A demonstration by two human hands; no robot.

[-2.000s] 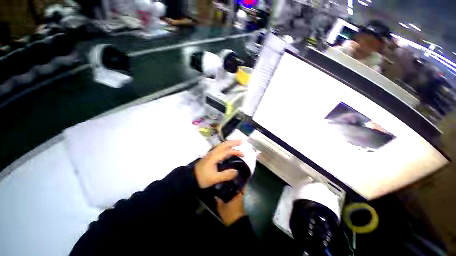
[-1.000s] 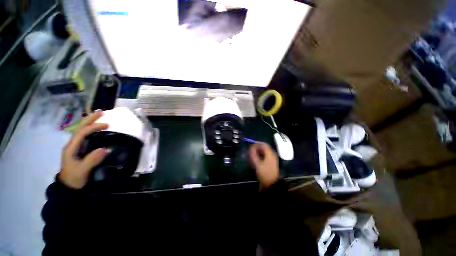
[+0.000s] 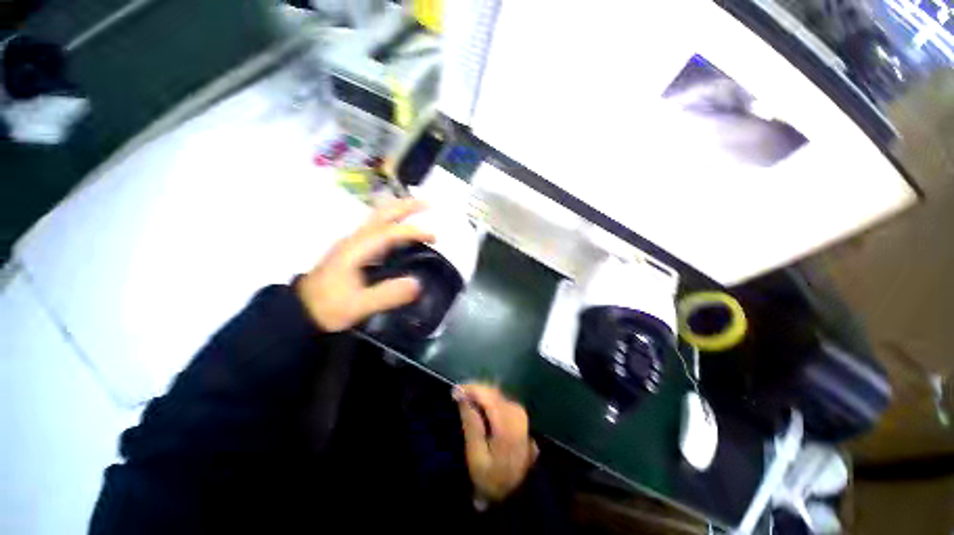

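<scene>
A white camera with a glossy black ball (image 3: 427,297) lies at the left of the dark green bench mat. My left hand (image 3: 361,274) is spread over its ball and shell, thumb on the black face. A second dome camera (image 3: 625,355) sits on the mat to the right, its ring of small round lights facing me. My right hand (image 3: 496,439) is at the mat's front edge, touching neither camera. Its fingers are curled; blur hides whether a thin thing is in them.
The lit monitor (image 3: 649,157) stands behind a pale keyboard (image 3: 534,222). A yellow tape roll (image 3: 712,320), a white mouse (image 3: 698,431) and a black cylinder (image 3: 837,387) are at the right. A white foam sheet (image 3: 199,230) covers the left. White camera parts (image 3: 816,481) show at lower right.
The view has turned and tilted. My right hand has moved from beside the second camera to the mat's front edge, nearer the left camera. My left hand stays on the left camera.
</scene>
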